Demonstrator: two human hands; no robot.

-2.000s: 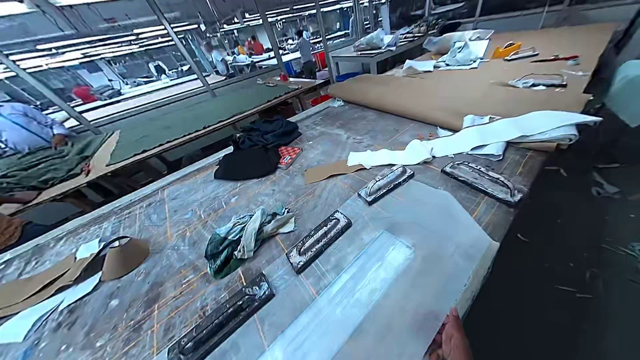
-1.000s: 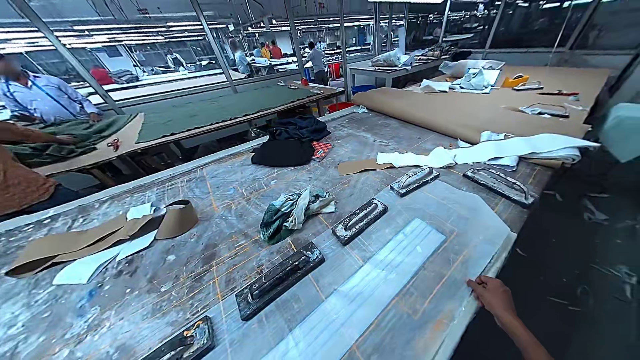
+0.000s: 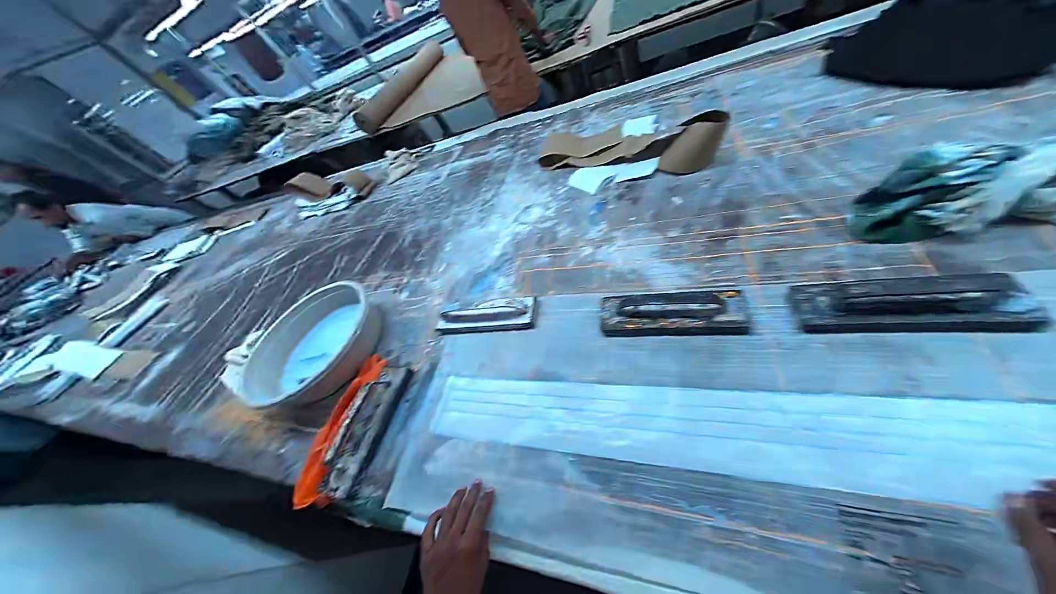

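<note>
My left hand [image 3: 459,540] lies palm down on the near left edge of a translucent sheet [image 3: 528,487] spread on the worktable. At the right border of the view, my right hand [image 3: 1035,520] is partly cut off over the same sheet; whether it pinches anything is unclear. Long white strips [image 3: 726,421] show on or beneath the sheet. Along its far edge stand a small weight with a handle [image 3: 487,314], a dark weight [image 3: 675,313] and a longer dark weight [image 3: 916,303]. Left of the sheet, another long dark weight [image 3: 371,437] rests beside orange plastic [image 3: 330,445].
A round tub [image 3: 369,330] with whitish contents stands left of the sheet. Brown and white paper strips [image 3: 693,144], a green and white cloth [image 3: 932,194] and black fabric [image 3: 940,41] lie farther back. People work at other tables, one in orange-brown clothing [image 3: 491,49].
The view has swung strongly to the left, bringing in the tub, the orange plastic and my left hand. My right hand now shows at the right border.
</note>
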